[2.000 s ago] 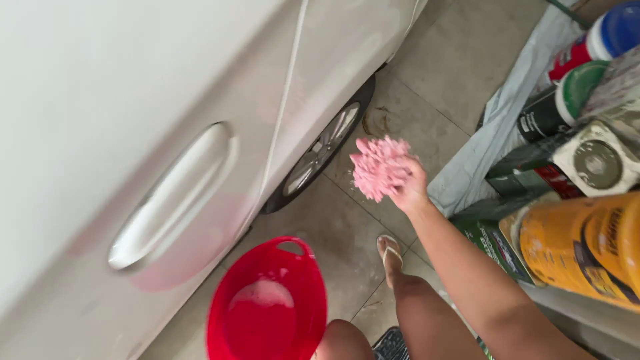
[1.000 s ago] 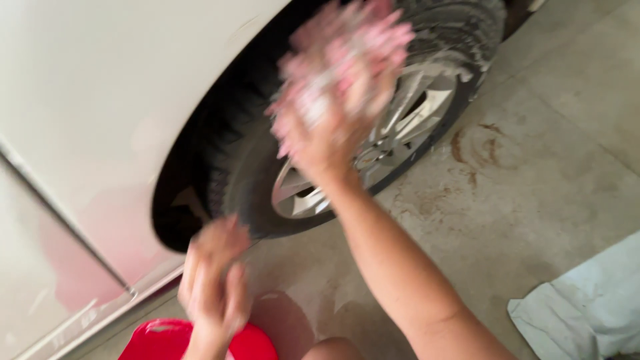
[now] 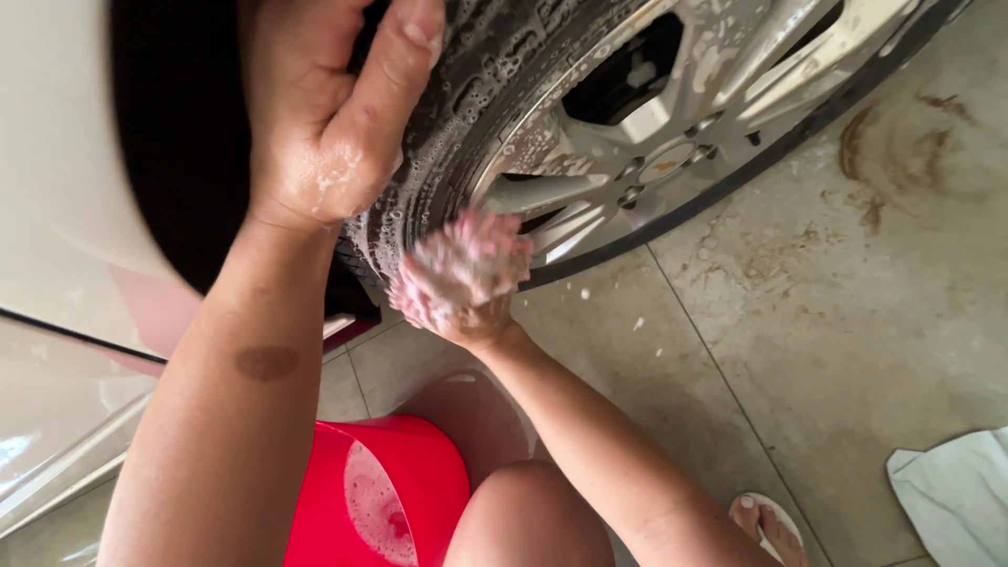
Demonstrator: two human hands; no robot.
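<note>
My right hand (image 3: 476, 319) grips a pink microfiber chenille wash mitt or sponge (image 3: 468, 264) covered in suds, blurred by motion, against the lower left part of the car's tire. Soap foam coats the black tire sidewall (image 3: 441, 142) and spots the silver alloy wheel (image 3: 661, 161). At the upper left, my left hand (image 3: 331, 118) is raised in front of the wheel arch and tire, wet with foam near the wrist. Its thumb stands apart from the palm; the other fingers are partly cut off by the frame's top edge, and nothing shows in it.
A red bucket (image 3: 437, 449) with sudsy water stands on the tiled floor below, beside my knee. The light-colored car body (image 3: 63, 173) fills the left side. Brown dirt stains (image 3: 866, 165) mark the floor at right. A pale cloth (image 3: 957, 496) lies at the lower right, near my sandaled foot (image 3: 768, 524).
The pink mitt has moved from over the wheel's upper part down to the tire's lower left. My left hand has gone up from above the bucket. The view is now closer to the wheel.
</note>
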